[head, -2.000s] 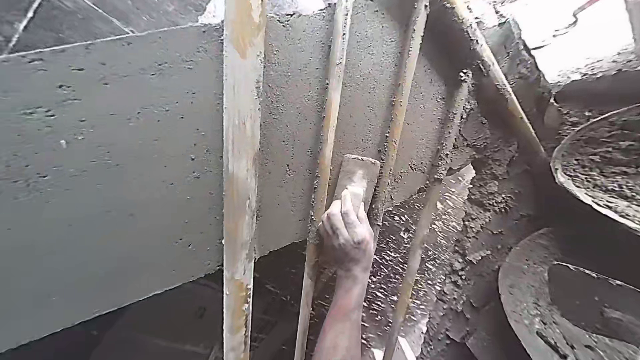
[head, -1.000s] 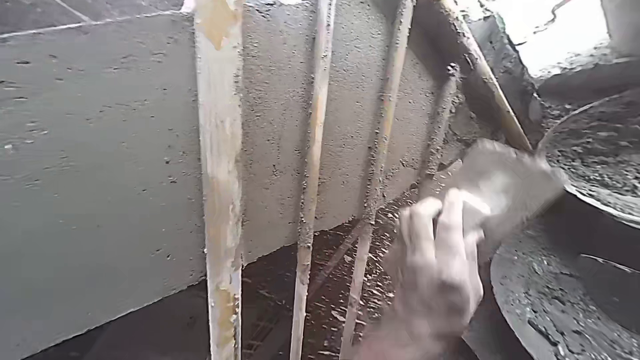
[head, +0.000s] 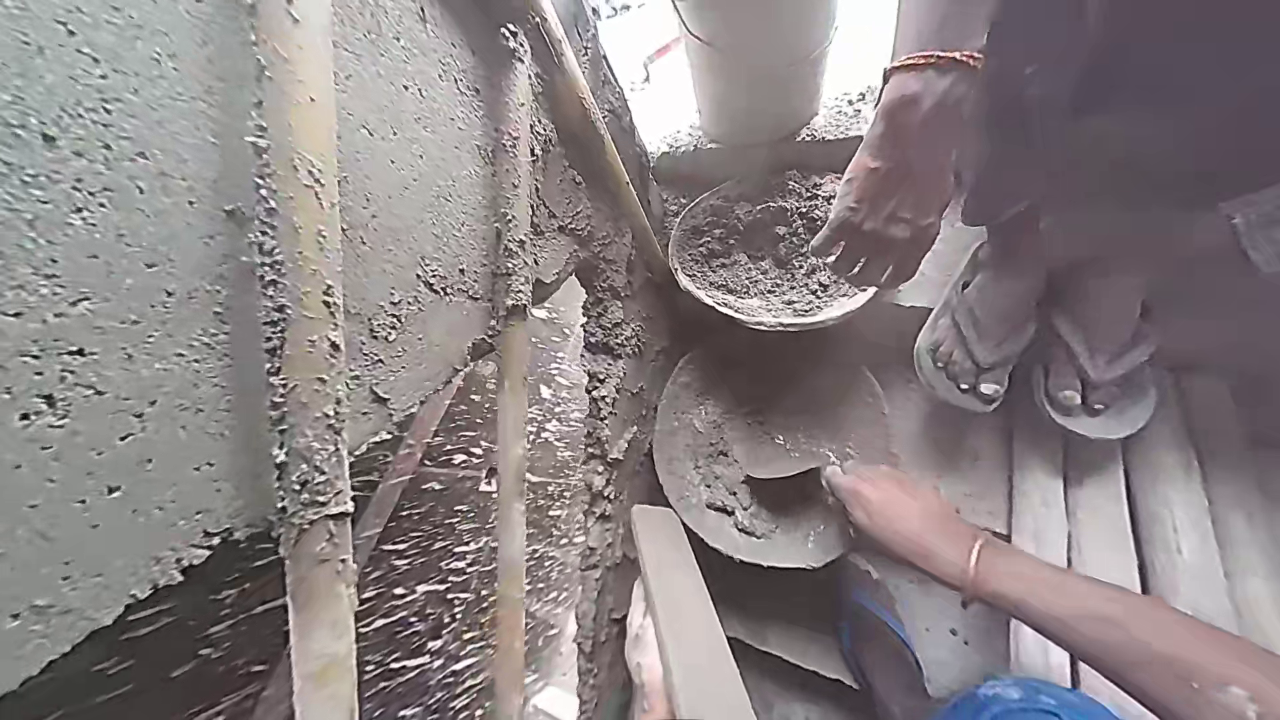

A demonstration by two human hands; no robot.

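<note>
My left hand (head: 648, 655), partly hidden at the bottom, is against the flat plastering float (head: 688, 615), which tilts beside the mortar-covered edge. From the lower right my right hand (head: 885, 505), with a bangle at the wrist, reaches the lower round pan (head: 690, 490). Its fingertips are closed at the edge of a rounded flat piece (head: 800, 435) in the pan. Wet mortar (head: 728, 490) lies left of that piece. Above is a second pan (head: 775, 322) full of mortar (head: 755, 250). Rough grey plaster (head: 130, 330) covers the surface behind the poles at left.
A co-worker's hand (head: 890, 190) hangs over the upper pan's right side; their sandalled feet (head: 990, 320) stand on planks (head: 1100, 530). Upright poles (head: 315, 400) (head: 512, 450) and a slanting one (head: 600, 130) cross the left. A pale cylinder (head: 760, 70) stands behind; something blue (head: 1020, 700) is below.
The view has swung right, toward the pans. My left hand and the float have left the plastered surface and are low in the view. My right hand and the co-worker have come into view.
</note>
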